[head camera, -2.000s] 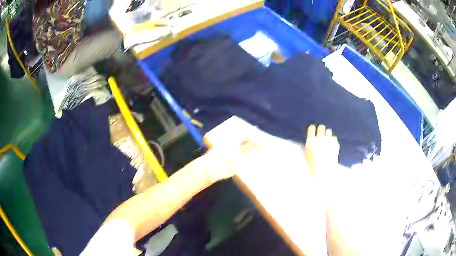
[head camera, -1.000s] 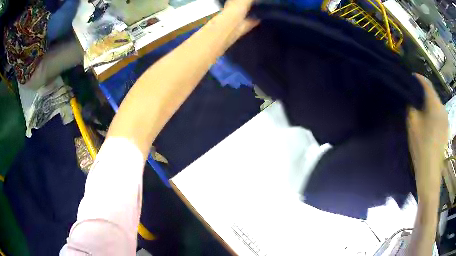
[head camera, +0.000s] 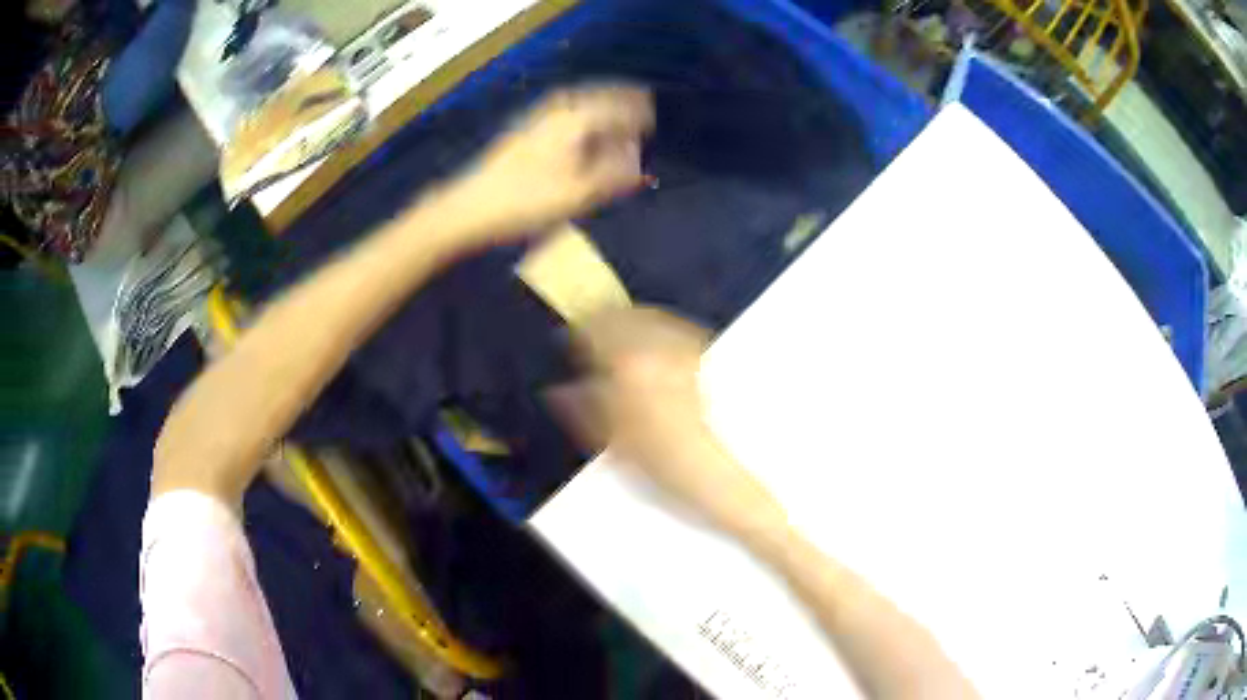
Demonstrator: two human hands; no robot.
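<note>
Dark navy garment pieces [head camera: 451, 335] lie in the blue bin [head camera: 889, 116], behind and left of the white table. My left hand [head camera: 581, 151] is over the pieces with its fingers curled; whether it grips cloth is unclear. My right hand [head camera: 643, 383] is blurred, at the table's left corner, over the bin's edge. A yellow-tan ticket [head camera: 574, 278] touches the upper side of my right hand in view; blur hides whether the fingers hold it.
The white table [head camera: 944, 356] fills the right side, with fine scale marks near its front edge. Part of a machine [head camera: 1190, 670] shows at bottom right. A yellow cart rail [head camera: 363, 540] is at left. Another table [head camera: 410, 69] with papers and plastic stands at the back left.
The navy piece that both hands held raised over the table is out of them and off the table. Both hands have come together over the bin, the right moving far left. The ticket now shows.
</note>
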